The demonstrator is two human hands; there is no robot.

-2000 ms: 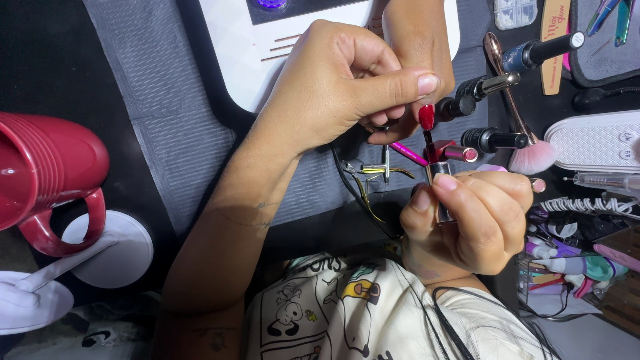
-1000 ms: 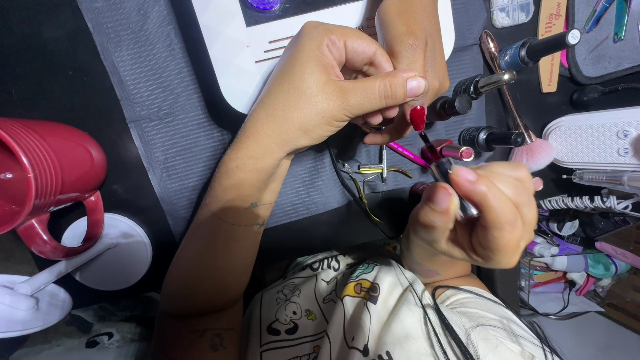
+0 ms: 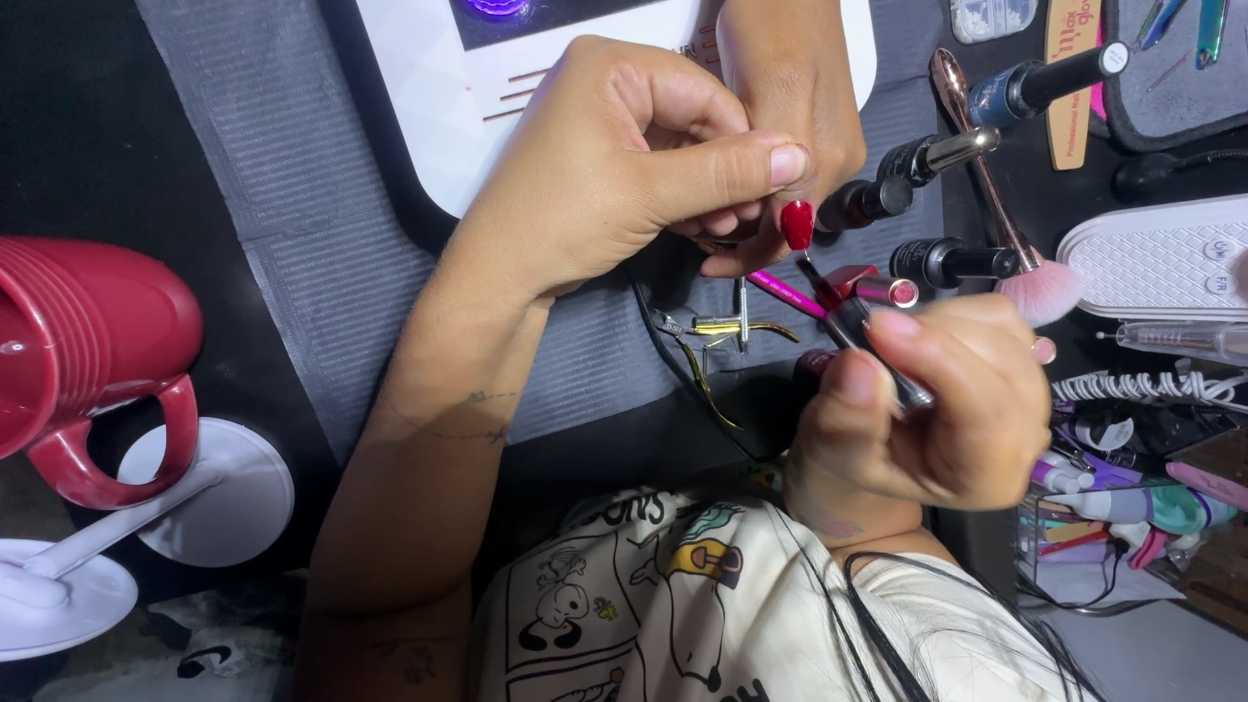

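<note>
My left hand (image 3: pixel 624 175) pinches a finger of another person's hand (image 3: pixel 795 97) between thumb and fingers, near the top centre. The held finger has a long nail (image 3: pixel 797 224) coated in glossy red. My right hand (image 3: pixel 936 400), at centre right, is closed on a nail polish brush (image 3: pixel 858 327) by its dark handle. The brush tip is at the lower edge of the red nail; whether it touches cannot be told. Beside the brush lie a red-capped bottle (image 3: pixel 882 291) and a magenta pen-like tool (image 3: pixel 785 292). Gold-handled cuticle nippers (image 3: pixel 712 361) lie below my left hand.
Several polish bottles, one of them blue (image 3: pixel 1004 95), stand right of the held hand, near a pink fluffy brush (image 3: pixel 1041 291). A white nail lamp (image 3: pixel 439 117) sits behind on a grey towel (image 3: pixel 292 244). At left are a red mug (image 3: pixel 107 331) and a white round stand (image 3: pixel 219 497).
My right hand has tilted and shifted slightly, with the brush now lower on the red nail than two seconds ago. My left hand keeps its hold on the finger.
</note>
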